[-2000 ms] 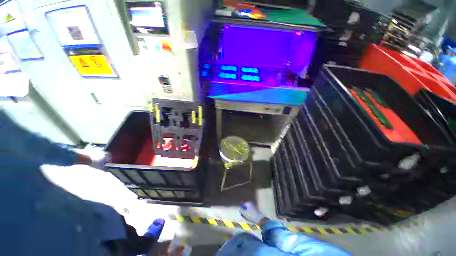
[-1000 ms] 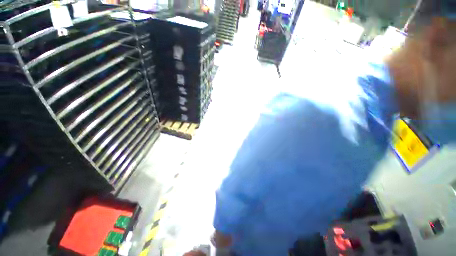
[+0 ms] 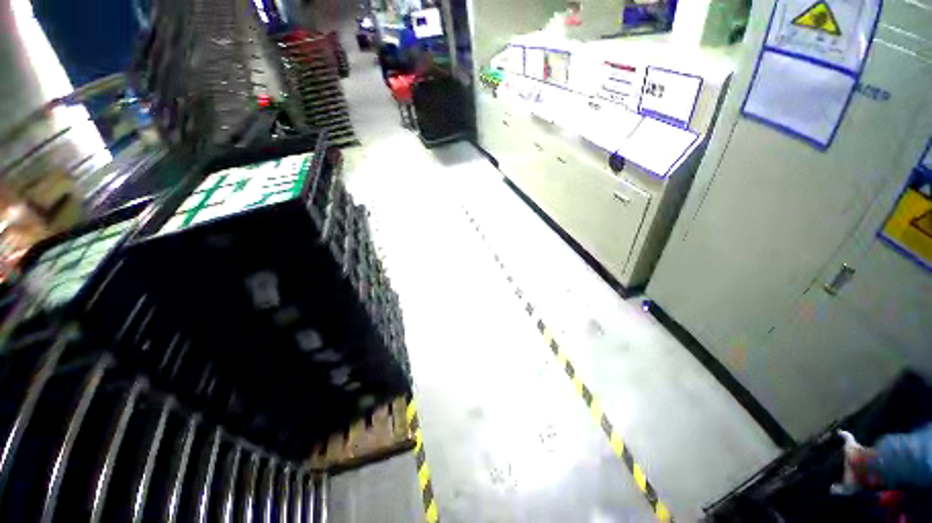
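Observation:
A hand with a pale glove or fingertips reaches in from the right edge under a light blue sleeve. It is at a black tote in the bottom right corner. The hand is small and blurred, so its grip and whose hand it is cannot be told. The tote is cut off by the picture's edge. My left hand is not in view.
Stacked black totes stand on a wooden pallet at left, topped with pale green-edged panels. A metal-barred rack is lower left. Grey cabinets line the right. Yellow-black tape marks the floor.
The view has swung to look along the aisle. The blue-clothed person who filled the middle no longer shows there. The slotted black fixture and red-lined tote are out of view.

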